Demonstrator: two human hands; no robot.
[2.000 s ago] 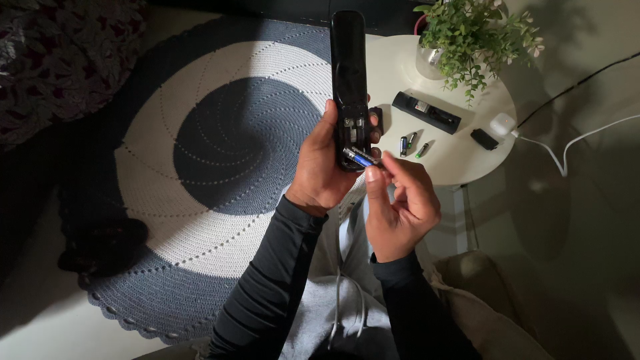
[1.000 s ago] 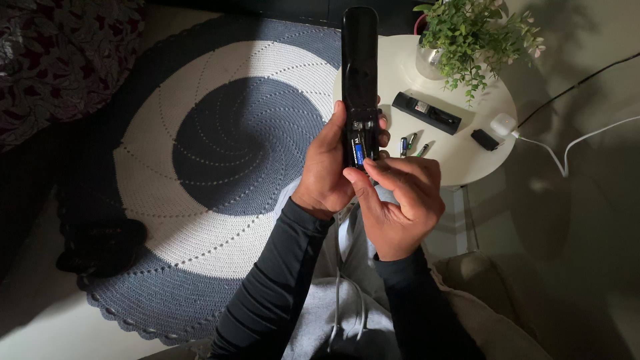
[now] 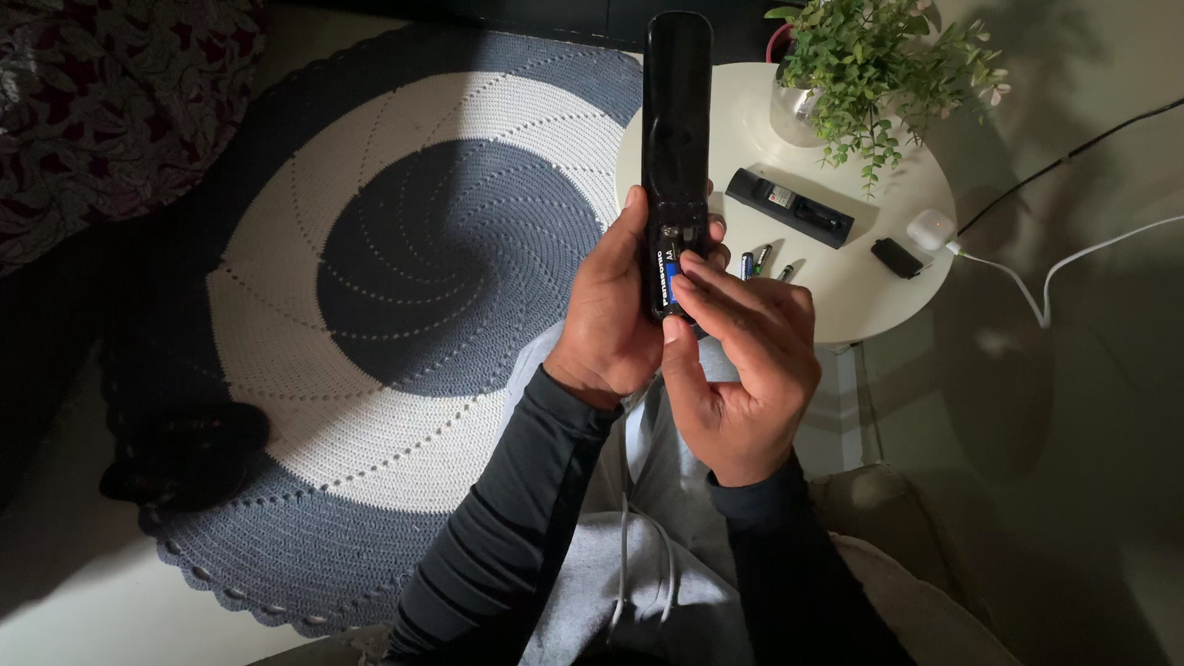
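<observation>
My left hand [image 3: 610, 305] grips a black remote control [image 3: 677, 111] from its left side, with fingertips showing at the right. The lower end of the remote has an uncovered battery compartment facing me. A Panasonic AA battery [image 3: 668, 277], black and blue, lies in that compartment along the remote. My right hand [image 3: 745, 361] touches the battery and the compartment with its thumb and fingertips; the fingers are apart and partly hide the compartment's right side. Whether a second battery lies under them I cannot tell.
On the round white table [image 3: 902, 301] lie a second black remote control [image 3: 789, 207] with an uncovered compartment, several small batteries [image 3: 761, 259] and a black cover [image 3: 896, 258]. A potted plant [image 3: 851, 74] and a white charger [image 3: 931, 228] with a cable stand there too. Below is a round crocheted rug [image 3: 444, 268].
The battery was tilted across the compartment between my right fingers two seconds ago; now it lies lengthwise inside. My right hand's fingers have spread, and the remote has shifted slightly to the right.
</observation>
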